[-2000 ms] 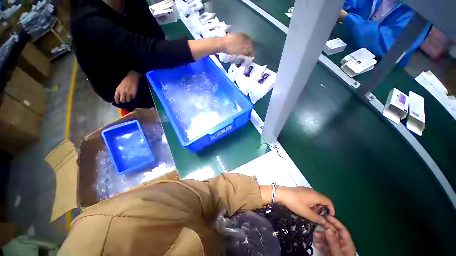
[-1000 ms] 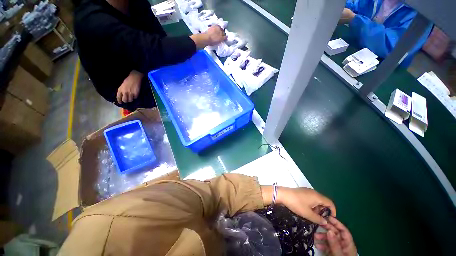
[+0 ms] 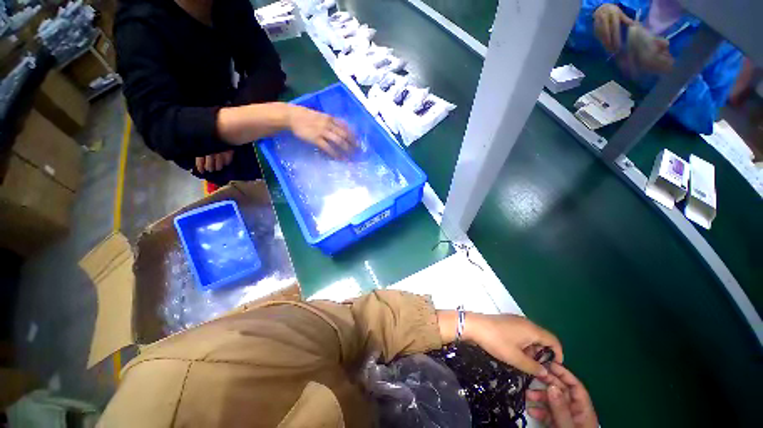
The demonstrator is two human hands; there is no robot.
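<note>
My left hand (image 3: 512, 341) reaches in from the left over the cable pile, and its fingers are closed on a small coiled black cable (image 3: 544, 355). My right hand (image 3: 565, 399) is at the bottom right, cut off by the lower edge, with its fingertips against the same cable. Which fingers bear the cable is partly hidden. A loose pile of black cables (image 3: 489, 391) lies below my left wrist. A clear plastic bag (image 3: 418, 393) is beside the pile at my chest. A white sheet (image 3: 448, 282) shows beyond my forearm.
A blue tote (image 3: 368, 224) with clear items stands beyond my arm. Cables lie on white pouches (image 3: 410, 109) along the belt (image 3: 535, 251). A post (image 3: 502, 109) rises beside it. A carton (image 3: 151, 292) holds a small blue tray (image 3: 219, 245). Retail boxes (image 3: 668, 177) and two people are across and left.
The neighbour's hand has moved from the pouches into the blue tote. The row of pouches has shifted slightly. The hands of the person across have come into view. My hands have barely moved.
</note>
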